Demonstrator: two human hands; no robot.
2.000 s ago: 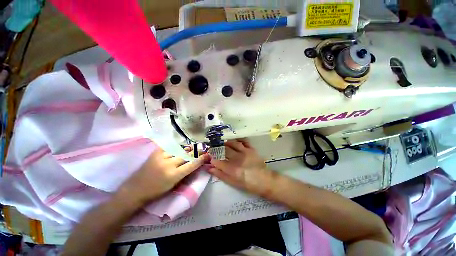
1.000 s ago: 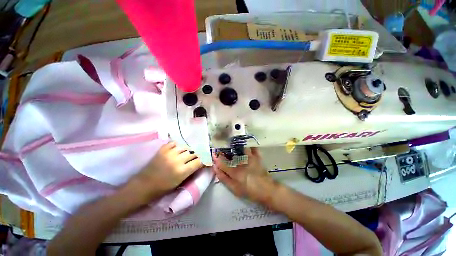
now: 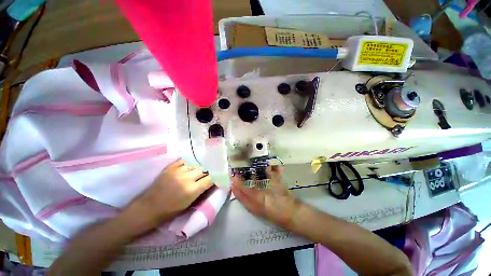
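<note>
The garment body [image 3: 107, 135], pale pink with darker pink seam strips, is heaped left of the sewing machine head [image 3: 334, 116]. My left hand [image 3: 180, 186] lies on the cloth just left of the needle area, its fingers curled at the cloth's edge; its grip is not clear. My right hand [image 3: 264, 194] is beside the presser foot [image 3: 253, 173], partly behind the metal parts, with fingers near the cloth edge; whether it pinches cloth is hidden. A rolled end of the cloth [image 3: 202, 214] with a pink band sticks out below my left hand.
Black-handled scissors [image 3: 345, 179] lie under the machine arm. A control panel [image 3: 440, 179] is at the table's right end. More pink cloth [image 3: 449, 240] is piled at lower right. A bright pink tube [image 3: 177, 43] rises over the machine's left end.
The view shifted, so the machine appears further right. Both hands have parted slightly from their touching position at the needle. The cloth's front end has become rolled beside my left hand.
</note>
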